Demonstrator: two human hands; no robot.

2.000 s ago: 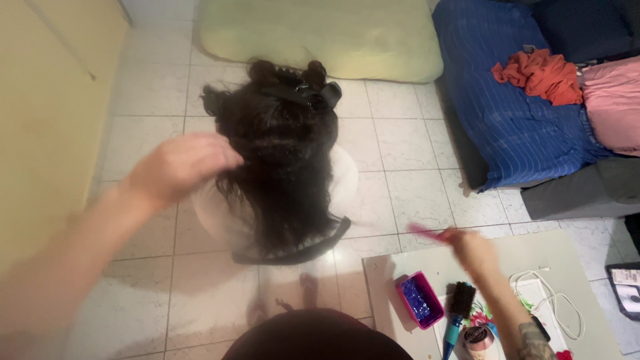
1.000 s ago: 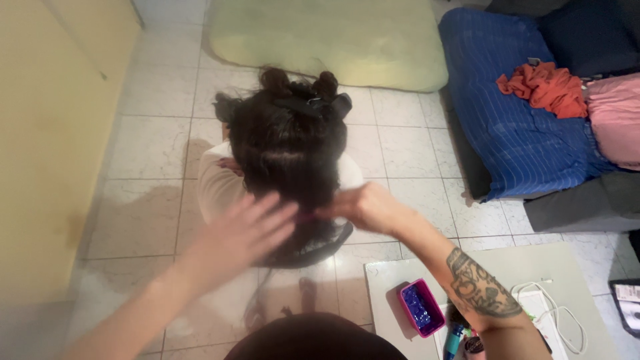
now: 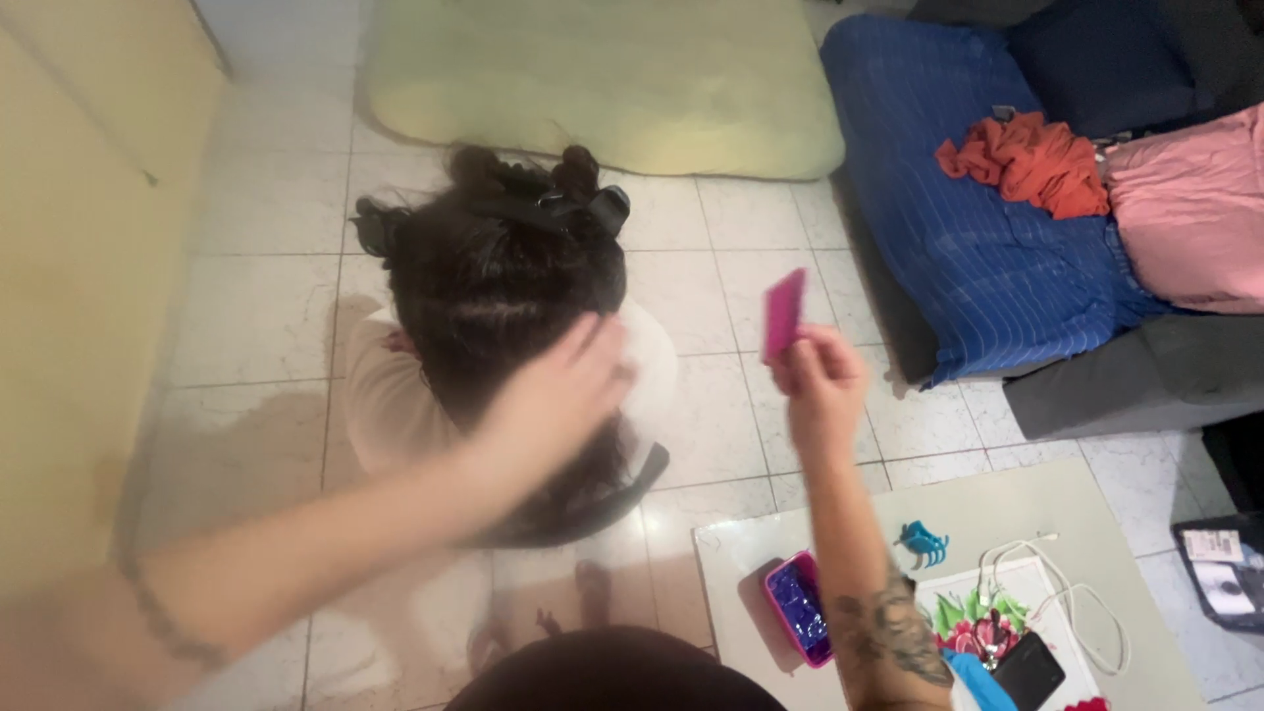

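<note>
A seated person with dark hair (image 3: 504, 267) is below me, hair parted across the back and clipped up at the top with black hair clips (image 3: 592, 205). My left hand (image 3: 583, 375), blurred, reaches across to the right side of the hair, fingers against it; whether it grips any strands is unclear. Off to the right, over the floor, my right hand (image 3: 818, 373) holds a pink comb (image 3: 785, 314) between thumb and fingers, apart from the hair. The lower hair is partly behind my left forearm.
A pale table (image 3: 736, 553) at lower right holds a pink container (image 3: 802, 607) of purple items, a teal claw clip (image 3: 925, 543), a white cable (image 3: 1071, 583) and a dark phone-like object (image 3: 1029, 671). A sofa with a blue cover (image 3: 908, 178) stands right; a green mat (image 3: 612, 79) lies ahead.
My right hand has moved right, away from the hair, with the pink comb. My left hand has shifted right across the hair. A teal claw clip now shows on the table.
</note>
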